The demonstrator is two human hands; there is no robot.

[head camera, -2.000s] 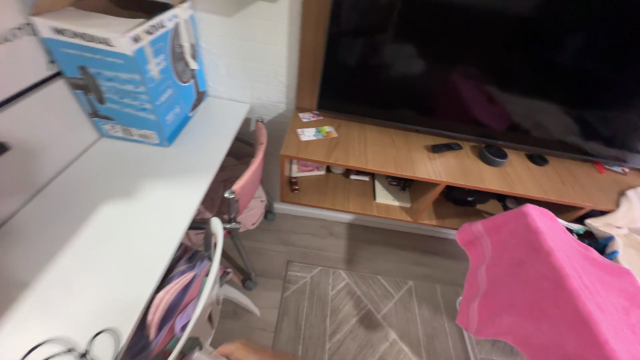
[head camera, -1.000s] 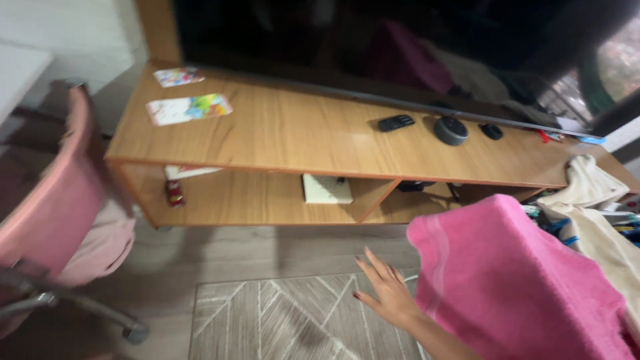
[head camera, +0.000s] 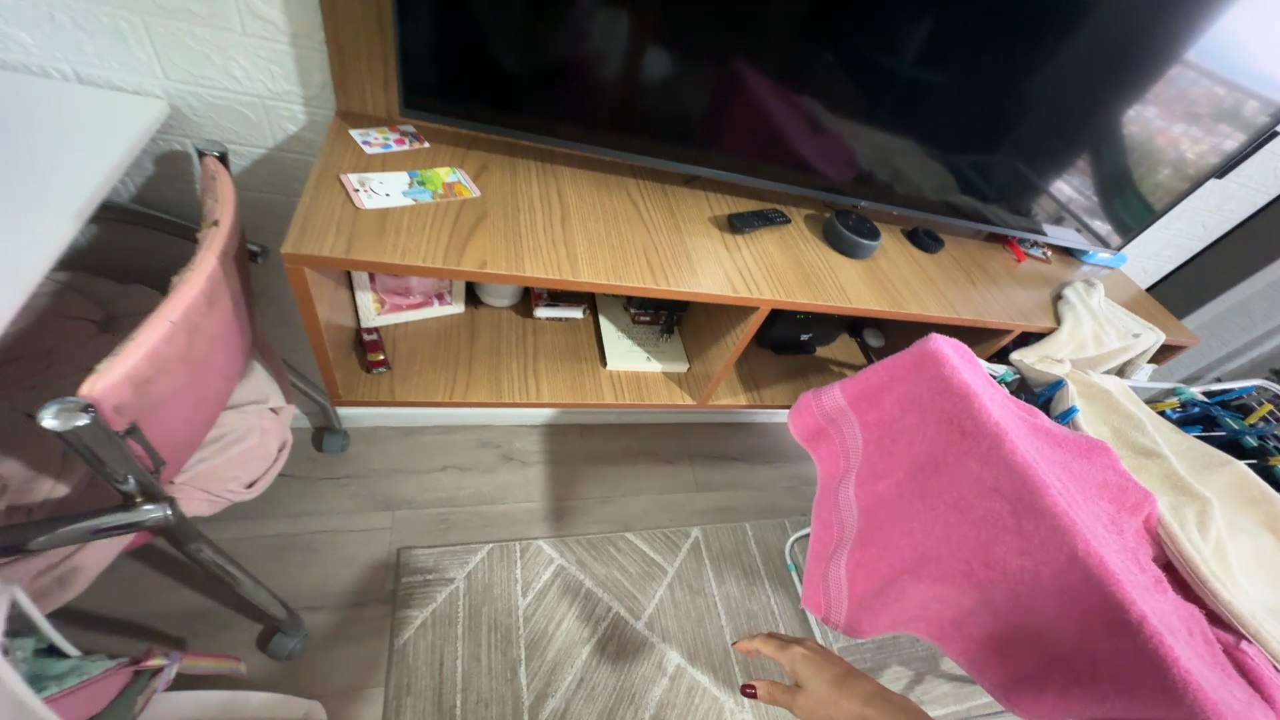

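Note:
My right hand (head camera: 815, 680) reaches in from the bottom edge, palm down, fingers apart, holding nothing. It hovers over the rug, just left of and below a pink towel (head camera: 960, 500). The towel hangs over a white-framed clothes drying rack (head camera: 797, 550) that it mostly hides. A cream garment (head camera: 1180, 470) lies to the right of the towel, and blue and yellow clothespins (head camera: 1230, 410) show at the far right. My left hand is out of view.
A wooden TV stand (head camera: 560, 230) holds a remote (head camera: 759, 220), a round smart speaker (head camera: 852, 234) and cards (head camera: 410, 187) below a large television (head camera: 760, 100). At left are a pink wheeled chair (head camera: 185, 340) and a white table (head camera: 60, 160). A patterned rug (head camera: 560, 620) covers part of the floor.
The view has swung right from the white table and blue box toward the TV stand. My right hand, stretched out over the rug a second ago, is now lower in the view.

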